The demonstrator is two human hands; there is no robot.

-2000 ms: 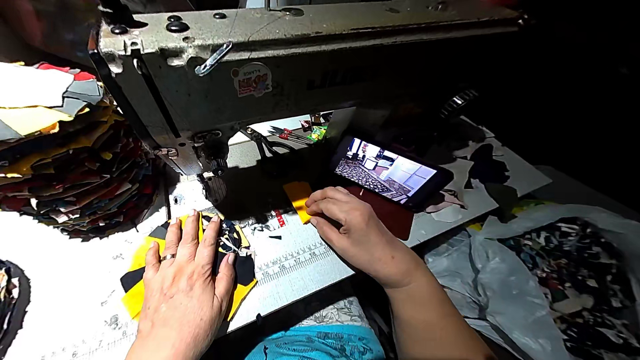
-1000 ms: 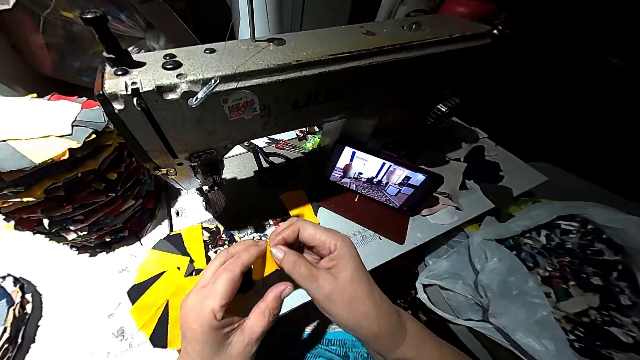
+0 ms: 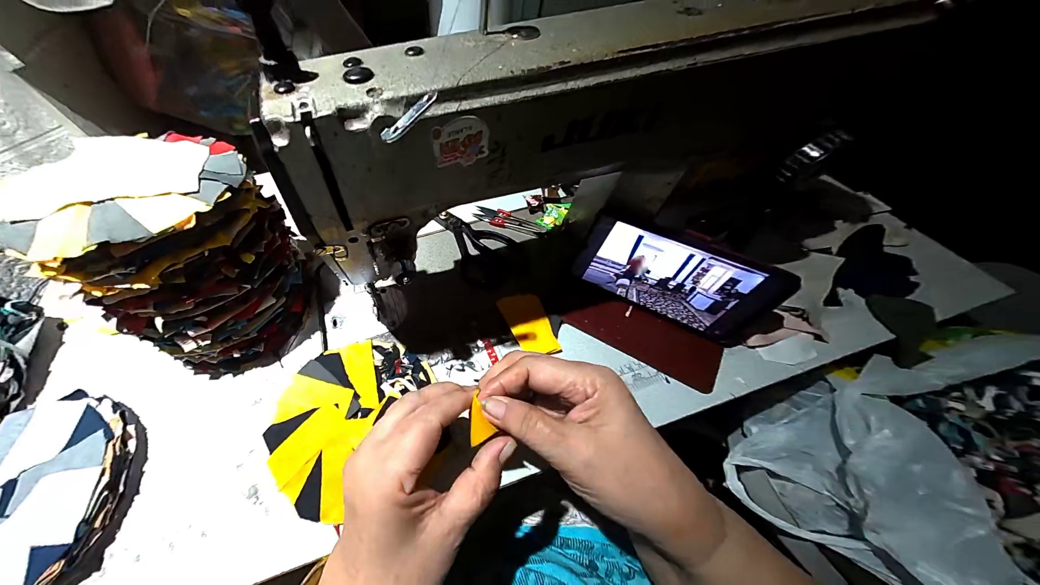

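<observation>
My left hand (image 3: 418, 479) and my right hand (image 3: 581, 422) meet in front of the sewing machine (image 3: 422, 154). Between their fingertips they pinch a small yellow fabric piece (image 3: 483, 418), which is folded or bent. Just left of and behind my left hand, a round patchwork of yellow and black fabric wedges (image 3: 313, 443) lies on the white table, partly hidden by that hand. Another yellow fabric piece (image 3: 530, 323) lies behind my right hand, beside the shadow under the machine arm.
A tall stack of round patchwork pieces (image 3: 195, 284) stands at left, with a lower stack (image 3: 57, 487) nearer. Black-handled scissors (image 3: 479, 244) lie behind the needle area. A phone (image 3: 682, 276) leans in a dark red case (image 3: 650, 345). A plastic bag of scraps (image 3: 877, 463) is at right.
My left hand has left the patchwork, where it lay flat two seconds ago. My right hand has moved from the yellow piece by the phone towards my left, and both now hold a small yellow piece.
</observation>
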